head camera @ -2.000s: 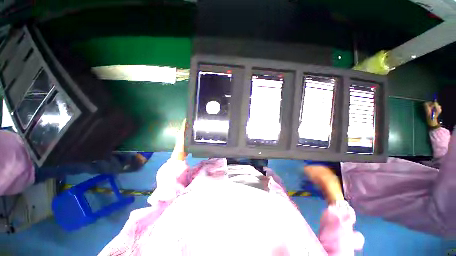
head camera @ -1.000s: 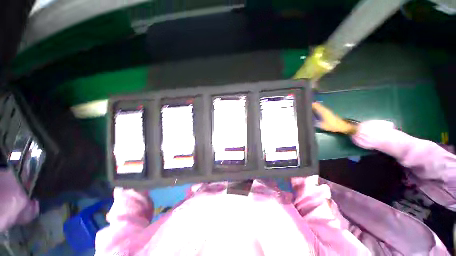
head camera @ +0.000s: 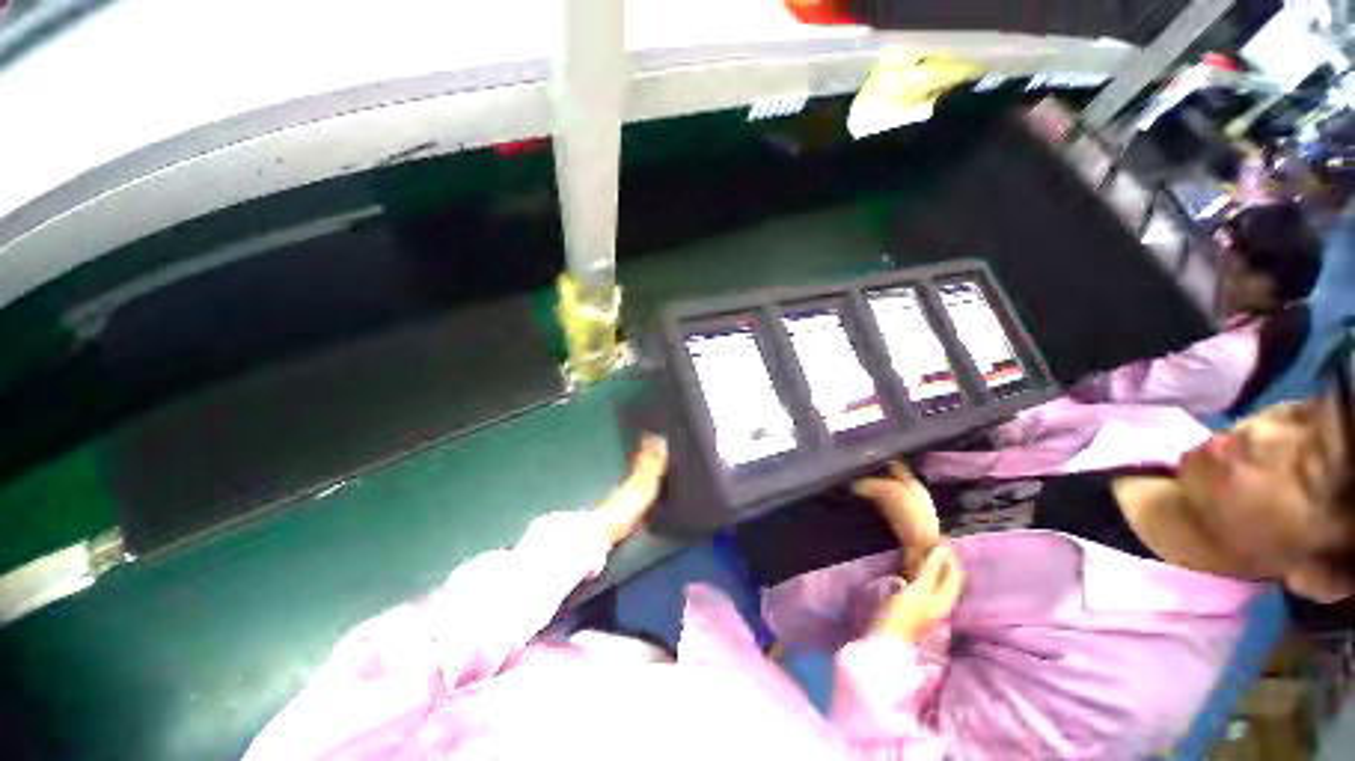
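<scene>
A dark grey foam tray [head camera: 710, 479] lies to the right of the post, tilted, with several smartphones [head camera: 743, 399] in a row of slots. Their screens are lit white with fine lines, some with coloured bars near the bottom. My left hand [head camera: 642, 483] holds the tray's left end, fingers partly hidden against its side. My right hand [head camera: 904, 509] is at the tray's front long edge, its fingertips partly hidden at the underside; another hand may overlap near its wrist.
A neighbouring person in a pink smock [head camera: 1025, 625] sits close at the right, beside the tray. A pale post [head camera: 590, 164] with yellow wrapping stands behind the tray's left end. A large dark panel or tray stack [head camera: 1070, 238] lies behind right. The green bench [head camera: 372, 550] extends left.
The view has swung right. The tray has moved right, past the post, to the neighbour's place. My hands, hidden under the tray a second ago, now show at its end and front edge.
</scene>
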